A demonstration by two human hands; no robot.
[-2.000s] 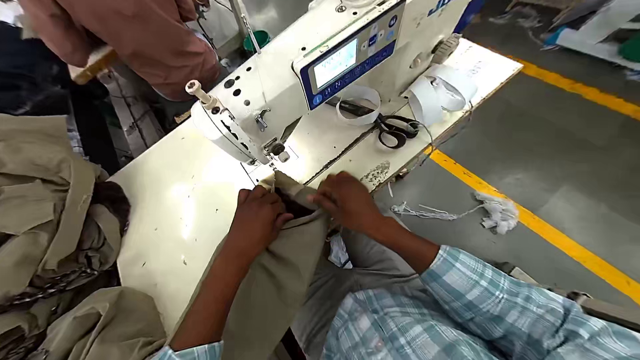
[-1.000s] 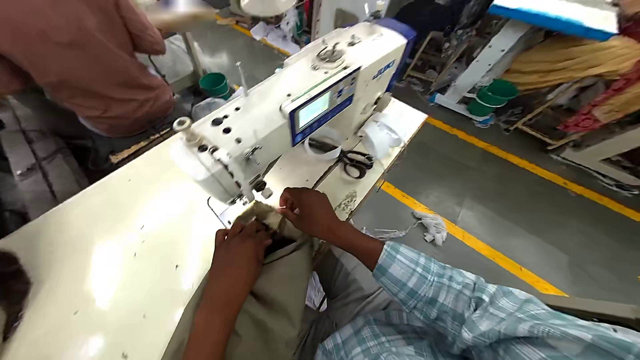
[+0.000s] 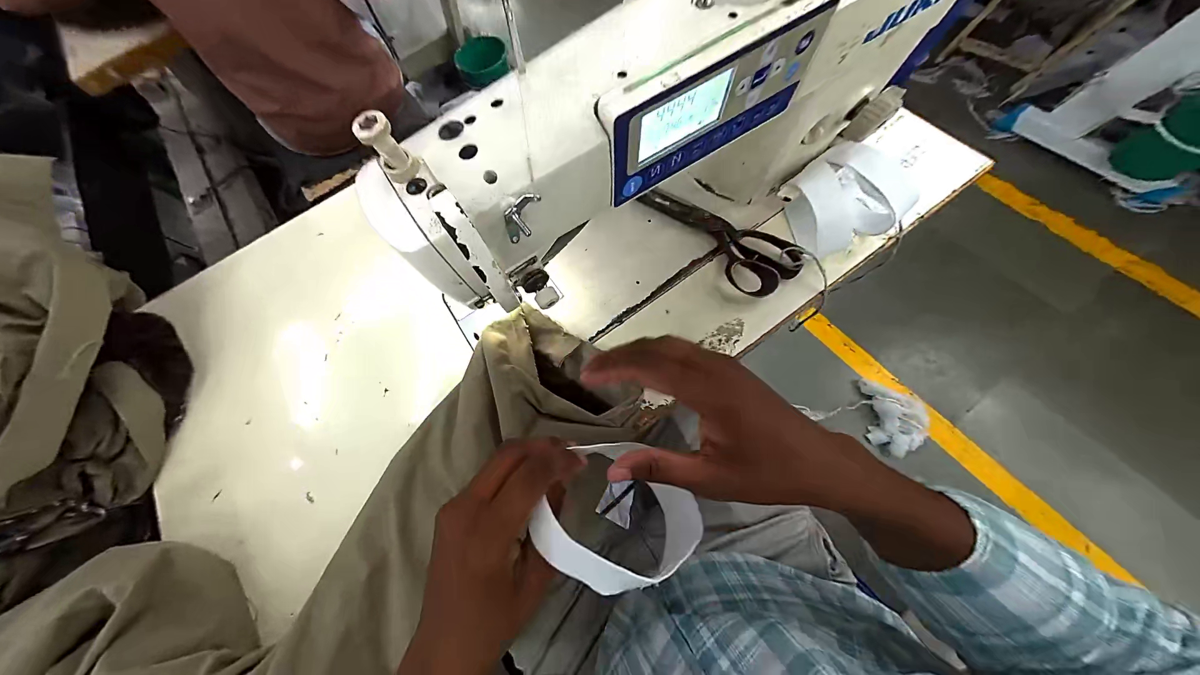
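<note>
A looped white band is pinched at its upper left by my left hand. My right hand is spread, its thumb at the band's upper edge and its fingers near the opening of a khaki cloth garment; whether the thumb grips the band I cannot tell. The garment's top end lies at the needle area of a white Juki sewing machine, and the rest hangs over the table edge toward my lap.
Black-handled scissors and coiled white strips lie right of the needle on the machine table. More khaki cloth is heaped at the left. A person in a reddish-brown top is beyond the table, near a green container.
Both hands have come away from the garment's end near the needle, toward my body. The white band is now at my left hand. The single white loop beside the scissors is gone from there.
</note>
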